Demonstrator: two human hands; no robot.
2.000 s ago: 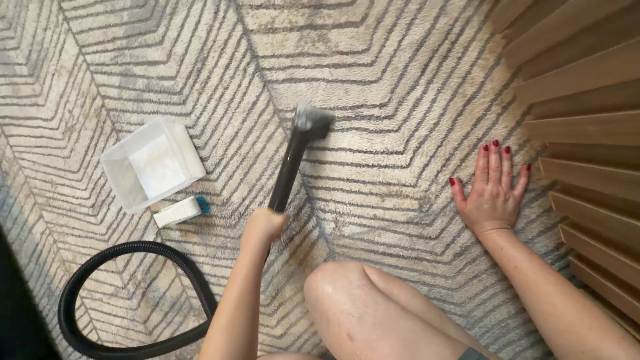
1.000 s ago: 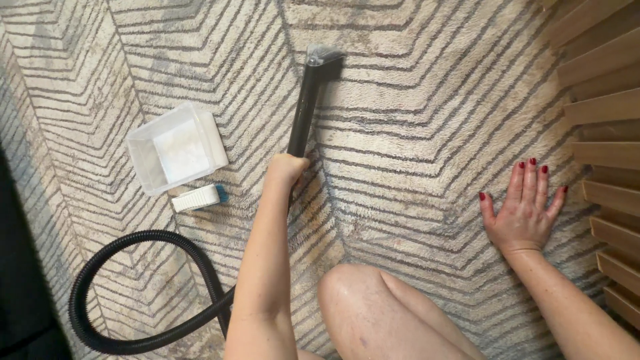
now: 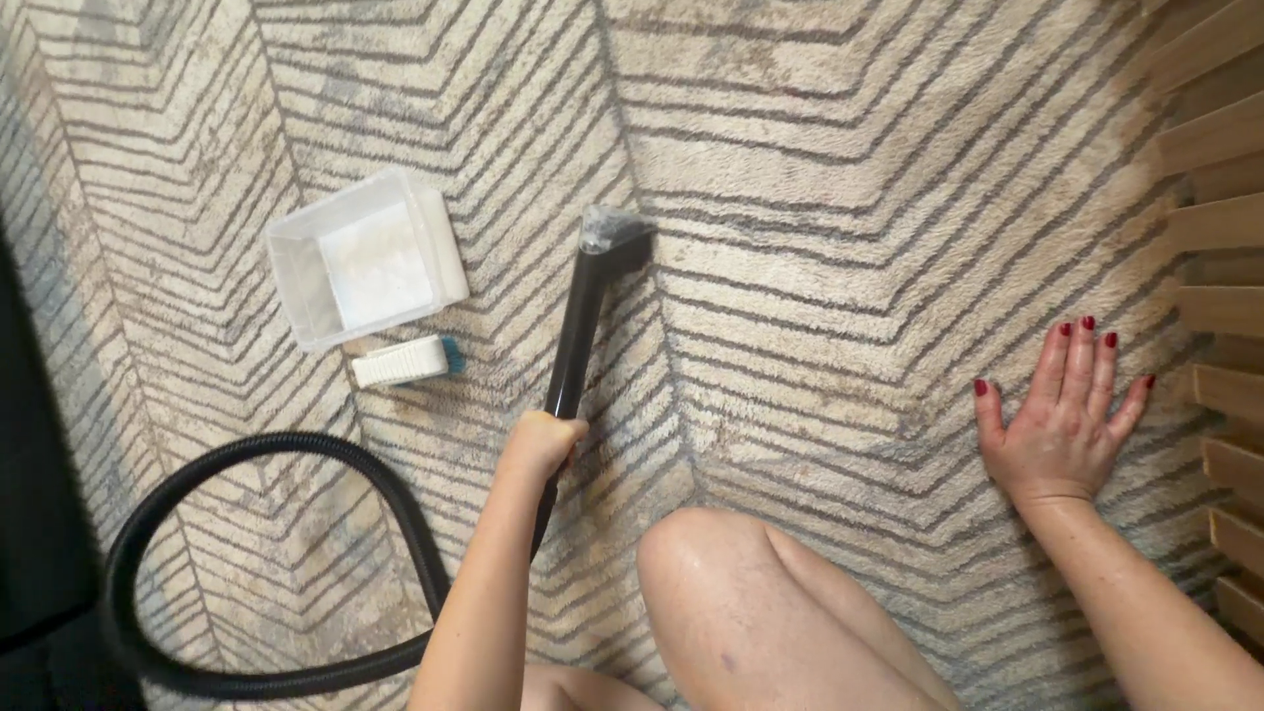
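My left hand [image 3: 549, 441] is closed around the black tube of a vacuum cleaner wand [image 3: 576, 341]. The wand's clear-fronted nozzle [image 3: 614, 230] rests on the patterned carpet [image 3: 790, 395], up and to the right of the hand. My right hand [image 3: 1057, 425] lies palm down on the carpet at the right, fingers spread, holding nothing. Left of the wand stands a translucent plastic tub [image 3: 452, 247] with whitish contents or a whitish bottom; I cannot tell which. Just below it lies a white brush [image 3: 403, 361] with blue bristles. A black corrugated hose [image 3: 114, 583] loops at the lower left.
Wooden slats [image 3: 1224, 309] line the right edge, close beside my right hand. A dark piece of furniture [image 3: 39, 454] stands along the left edge. My bent knee [image 3: 701, 563] is at the bottom, between my two arms.
The wand's nozzle has come back nearer to my knee, closer to the level of the tub, and my left hand with it. My right hand stays flat on the carpet.
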